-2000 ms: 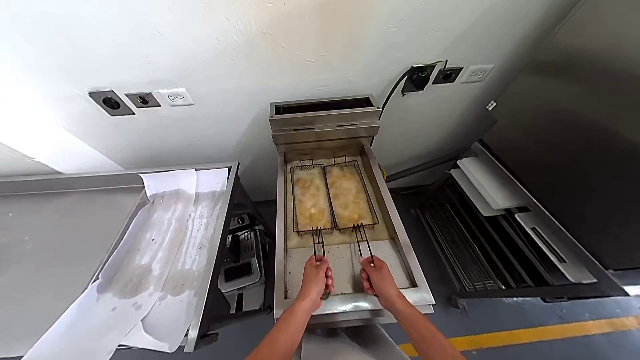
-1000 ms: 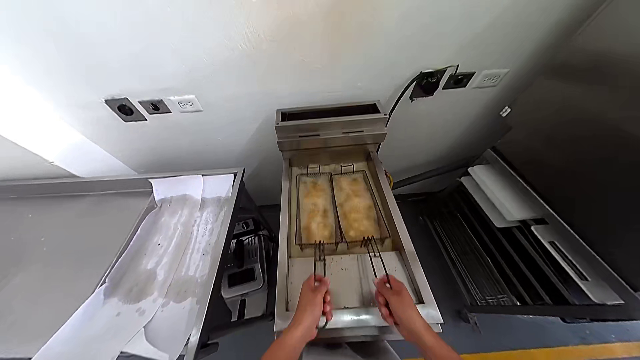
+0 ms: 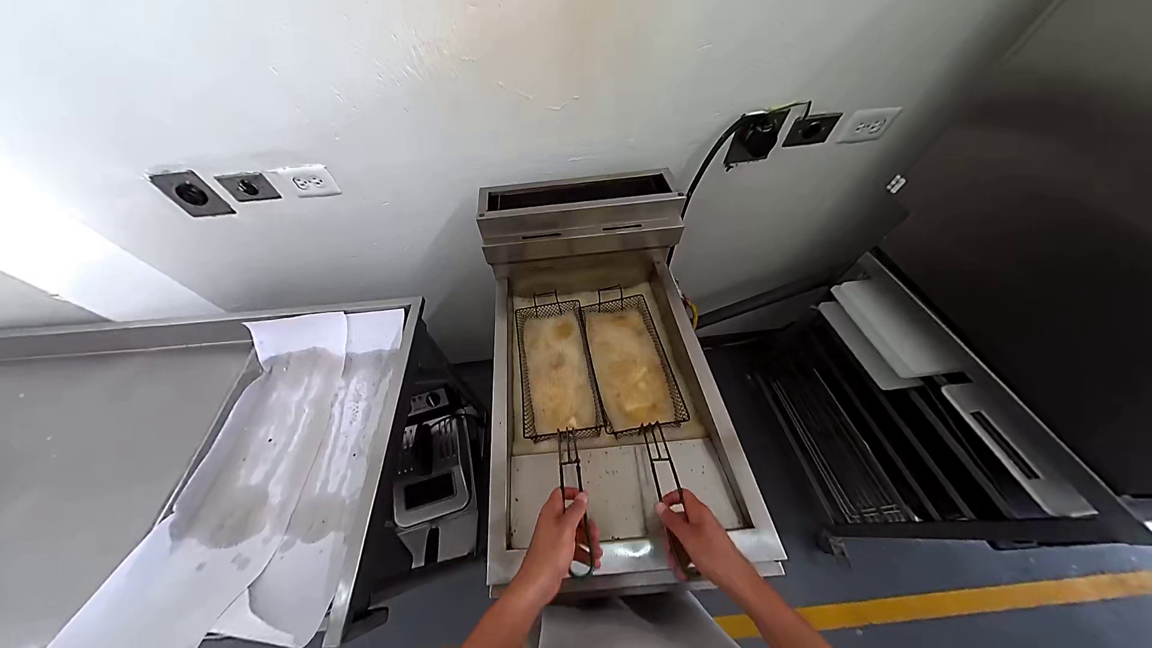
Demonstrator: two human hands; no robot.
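Observation:
Two wire fry baskets sit side by side in the bubbling oil of a stainless steel deep fryer. Pale food under foam partly fills the left basket and the right basket. My left hand grips the handle of the left basket, near the fryer's front edge. Around the right basket's handle my right hand is closed. Both handles point toward me, across the flat metal plate in front of the oil.
At left, oil-stained white paper lies on a steel table. A toaster-like appliance sits between table and fryer. On the right is a dark rack with white boards. Wall outlets and a black cable are behind.
Both hands stay on the basket handles, and the baskets remain in the oil. The foam over the food has shifted.

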